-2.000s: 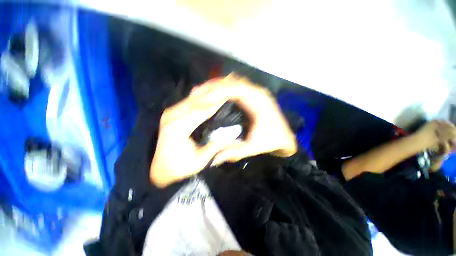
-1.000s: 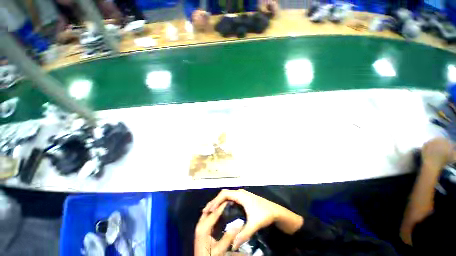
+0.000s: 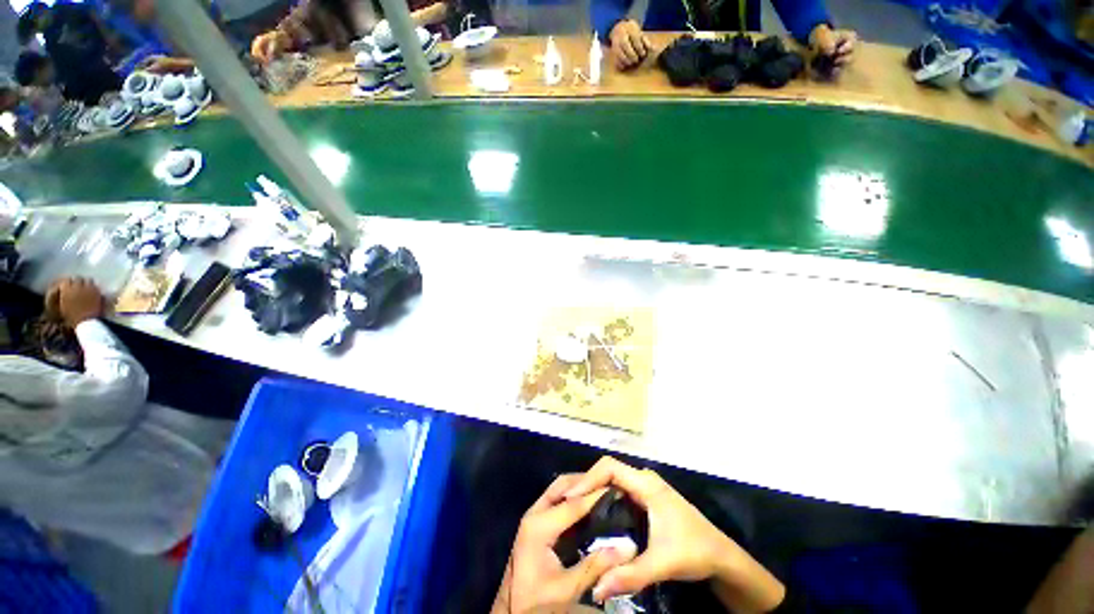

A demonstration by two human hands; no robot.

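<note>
A small figurine (image 3: 612,547) with a black hair piece (image 3: 612,516) and a white face or front is held over my lap, just below the bench edge. My left hand (image 3: 552,546) wraps its left side. My right hand (image 3: 684,540) wraps its right side. The fingertips of both hands meet above the hair piece and the thumbs press at the white part. The lower part of the figurine is mostly hidden by the hands and dark clothing.
A cardboard pad (image 3: 612,402) with a small white cup and swabs lies on the metal bench (image 3: 768,408). A blue bin (image 3: 228,516) with white hats stands left. Black-and-white figurines (image 3: 288,288) lie on the bench. A green belt (image 3: 672,168) runs behind; other workers sit around.
The view has tilted up and shifted left, showing more of the bench, belt and blue bin. Both hands stay closed around the figurine.
</note>
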